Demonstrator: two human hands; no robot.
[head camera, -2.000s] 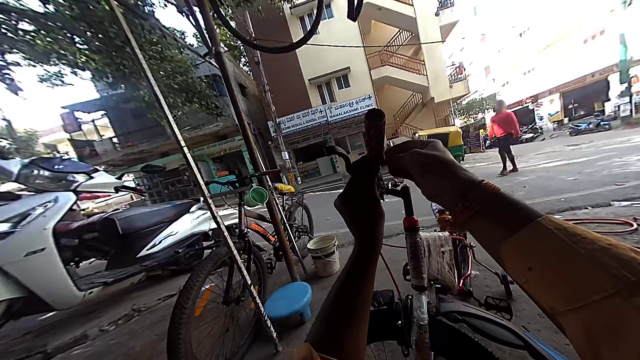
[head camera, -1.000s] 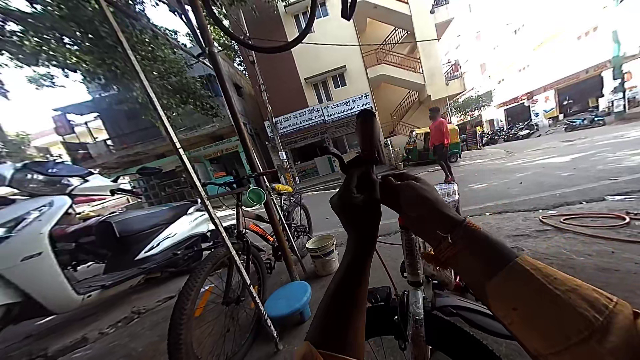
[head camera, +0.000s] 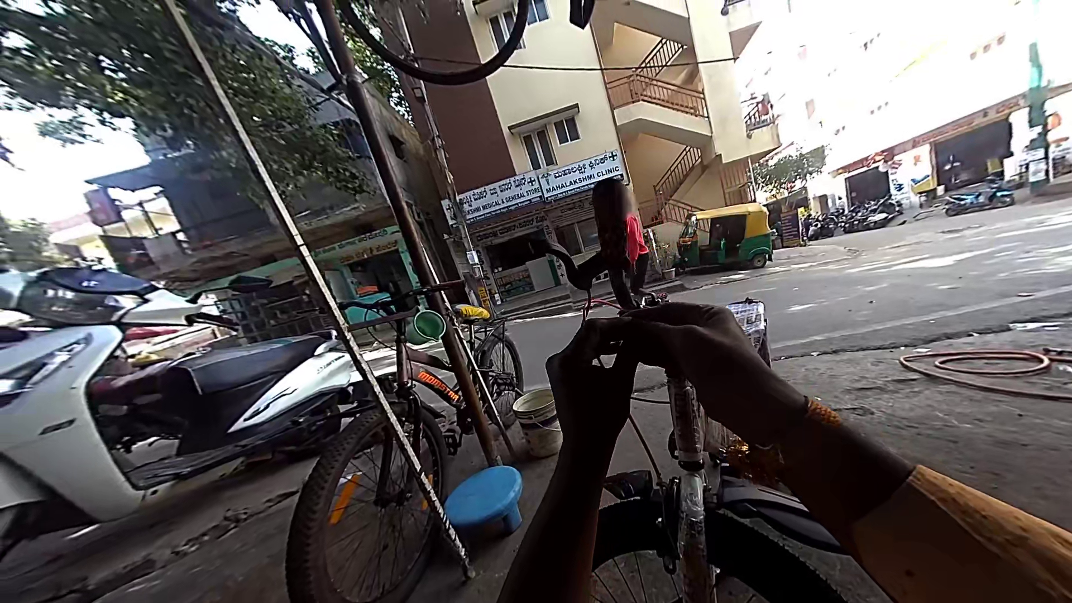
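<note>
Both of my hands meet in front of the handlebar of a bicycle, whose dark grip (head camera: 611, 222) points up toward me. The fingers of my left hand (head camera: 593, 368) pinch a thin cable (head camera: 586, 310) near the brake lever (head camera: 574, 270). My right hand (head camera: 699, 347) touches the left one at the fingertips; what lies between its fingers is too dark to tell. Below them stands the plastic-wrapped frame tube (head camera: 692, 502), above a black tyre (head camera: 754, 561).
To the left stand a white scooter (head camera: 63, 419), another bicycle (head camera: 360, 502), a slanted pole (head camera: 285, 218), a blue stool (head camera: 486, 496) and a bucket (head camera: 538, 419). A hose (head camera: 988, 362) lies coiled at right. A person in red (head camera: 638, 243) is partly hidden behind the grip.
My hands have moved lower, from around the upright grip to the cable beside the lever. The person in red has moved left across the road.
</note>
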